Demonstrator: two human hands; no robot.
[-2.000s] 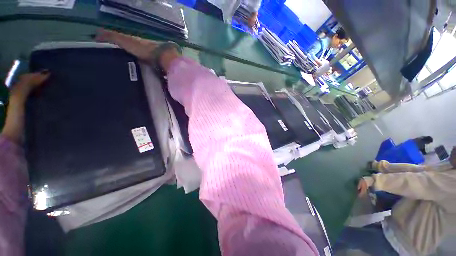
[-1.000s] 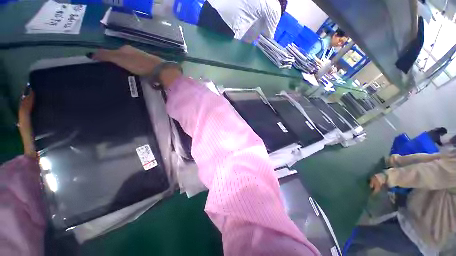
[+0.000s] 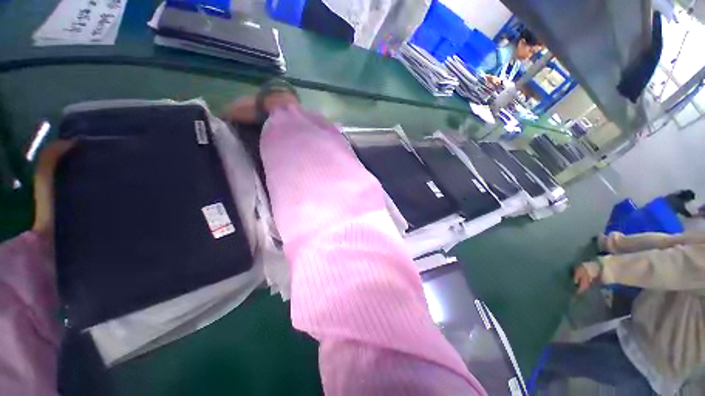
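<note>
A black tablet (image 3: 147,201) lies at the left on a whitish foam sleeve (image 3: 178,321) that shows around its right, top and lower edges. It carries a barcode label (image 3: 202,132) near its top right and a larger white label with red print (image 3: 219,220) lower down. My left hand (image 3: 51,182) is at the tablet's left edge, its fingertips by the upper left of the glass; whether it grips is unclear. My right hand (image 3: 246,110) is beyond the tablet's top right corner, mostly hidden and blurred; its fingers do not show.
Sleeved tablets (image 3: 410,182) run in a row to the right. Another tablet (image 3: 471,325) lies near the front. Across the bench are a tablet stack (image 3: 220,37) and a handwritten sign (image 3: 80,21). One person stands at the right; another works at the far bench.
My right hand has moved right, off the tablet's top edge. The tablet's bright reflections have gone, and more sleeve shows at its top right. My left fingertips now show over its upper left.
</note>
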